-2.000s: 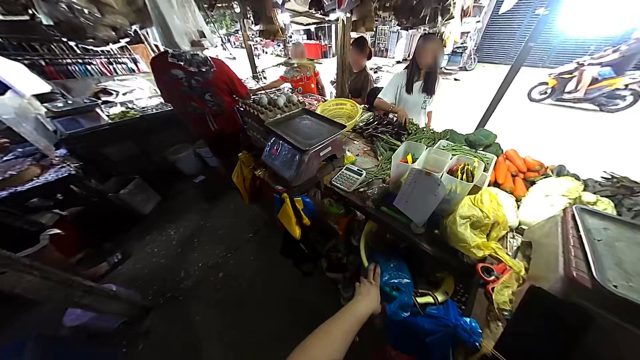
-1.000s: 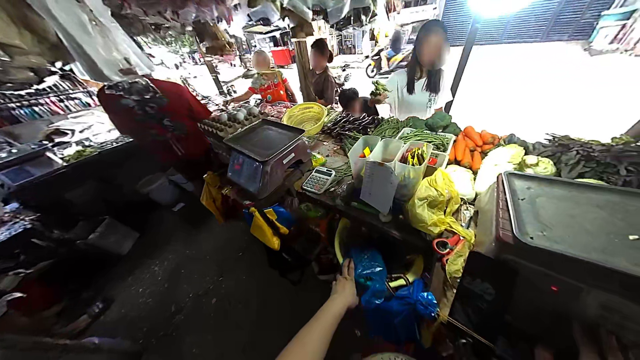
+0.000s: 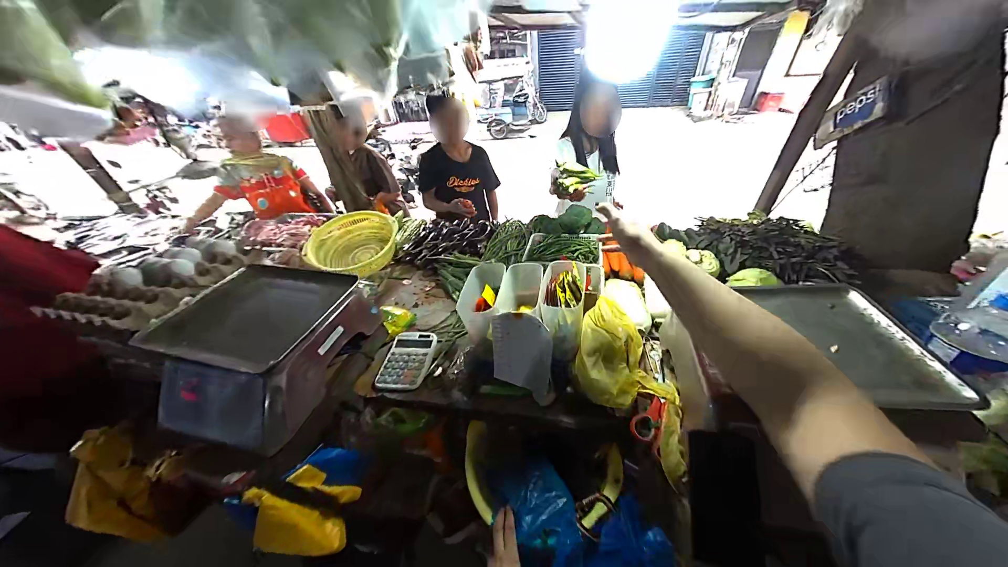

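My right hand point(image 3: 632, 236) is stretched out over the vegetables, its fingers apart and nothing seen in it. Beyond it a person holds a bunch of long green vegetables point(image 3: 576, 179). Low at the bottom edge, only some fingers of my left hand point(image 3: 505, 539) show, beside a blue plastic bag point(image 3: 539, 504) and the rim of a yellow-green basin point(image 3: 475, 472); its grip is hidden. Between the hands stand white plastic containers point(image 3: 480, 303) with peppers, a yellow plastic bag point(image 3: 605, 346) and red-handled scissors point(image 3: 647, 421). Carrots point(image 3: 622, 264) lie just under my right hand.
A weighing scale point(image 3: 252, 315) and a calculator point(image 3: 406, 361) sit on the left of the stall, near egg trays point(image 3: 110, 303) and a yellow basket point(image 3: 352, 242). A metal tray point(image 3: 850, 342) lies under my right forearm. Several people stand across the counter, by eggplants point(image 3: 449, 240).
My right arm has come into view, reaching across the counter. The person opposite now holds up green vegetables, and a person in a black shirt stands upright beside them. The view has turned upward and right.
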